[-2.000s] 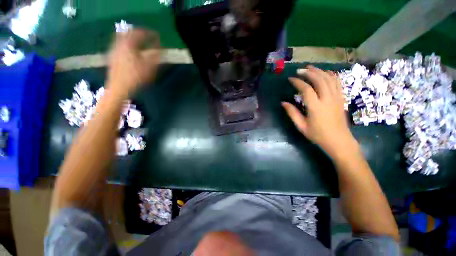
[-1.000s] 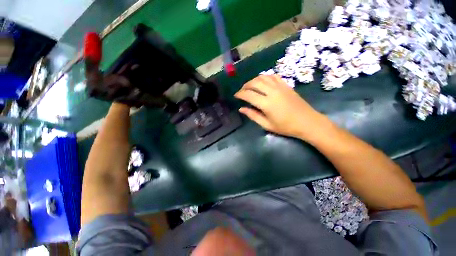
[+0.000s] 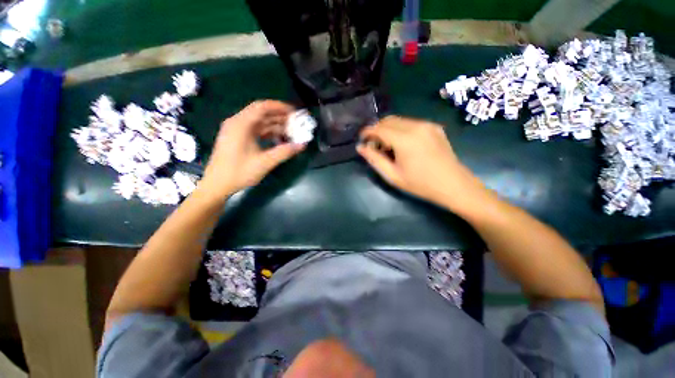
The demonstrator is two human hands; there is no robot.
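Note:
The black hand press (image 3: 337,44) stands in front of me at the top centre, with its grey-black fixture (image 3: 346,122) on a dark base plate. My left hand (image 3: 255,144) holds a white plastic part (image 3: 300,127) between thumb and fingers, just left of the fixture. My right hand (image 3: 411,151) is at the fixture's right edge with thumb and fingertips close together; whether something small is between them cannot be told. A heap of white parts (image 3: 140,148) lies on the left of the bench, and a larger heap (image 3: 562,92) lies on the right.
A blue bin (image 3: 28,166) stands at the left edge. A thin blue line with a red tip (image 3: 410,52) hangs right of the press. A green conveyor (image 3: 474,10) runs behind the bench. Trays of white parts (image 3: 232,279) sit below the bench edge (image 3: 370,240) by my lap.
The view has turned back to face the press. My left hand has come from behind the press to the fixture's left with a white part. My right hand is now at the fixture's edge.

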